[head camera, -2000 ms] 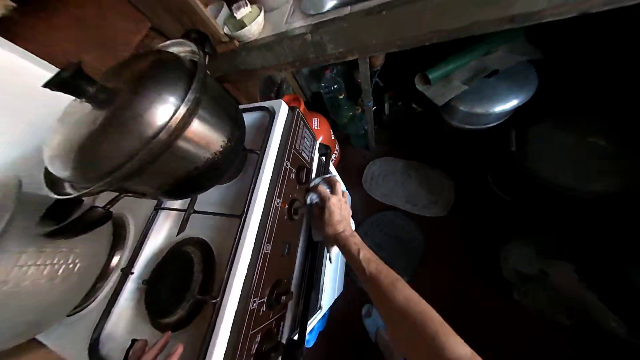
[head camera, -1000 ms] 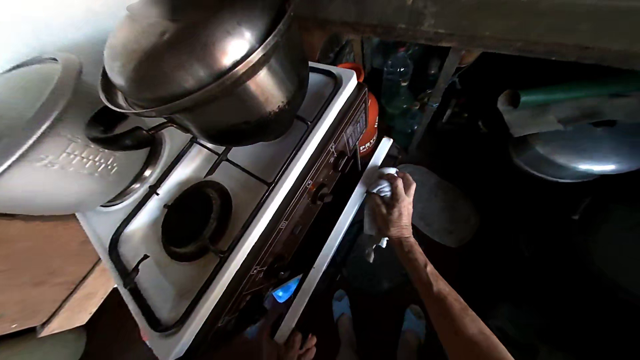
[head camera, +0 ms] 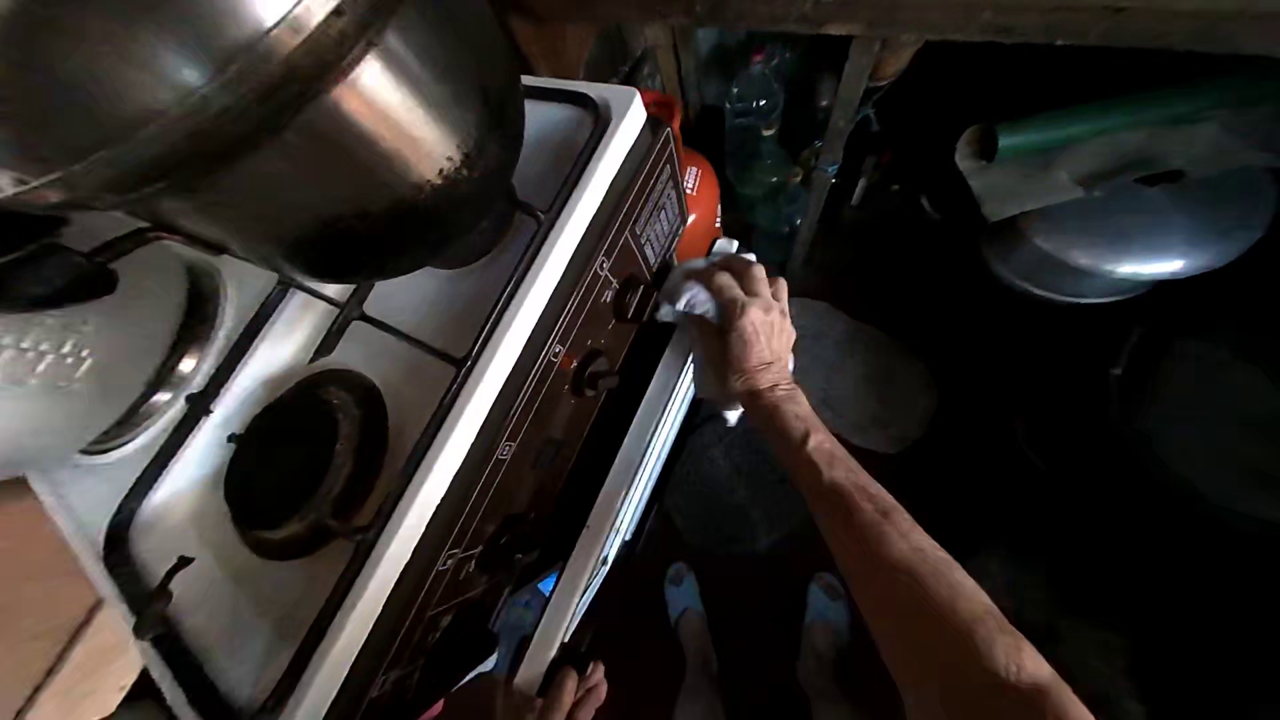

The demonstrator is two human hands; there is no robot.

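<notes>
My right hand [head camera: 745, 325] is closed on a crumpled white cloth [head camera: 690, 300], at the upper end of the oven door [head camera: 600, 520], close to the brown control panel [head camera: 525, 440] and its knobs. The door stands partly tilted out from the stove front. At the bottom of the view, my left hand [head camera: 572, 692] has its fingers at the door's lower end; much of that hand is hidden. A large metal pot [head camera: 330, 150] stands on the gas stove [head camera: 430, 490], whose near burner [head camera: 305, 465] is bare.
A red gas cylinder [head camera: 700, 205] stands beyond the stove's far corner, near plastic bottles [head camera: 755, 110] under a wooden beam. Another large aluminium pot [head camera: 70, 370] is at the left. A metal lid [head camera: 1150, 235] lies at the right. Round mats [head camera: 850, 375] lie on the dark floor.
The oven door, against the stove front two seconds ago, is now tilted out. My left hand has moved from beside the burner to the door. My right hand and cloth have shifted toward the control panel since one second ago.
</notes>
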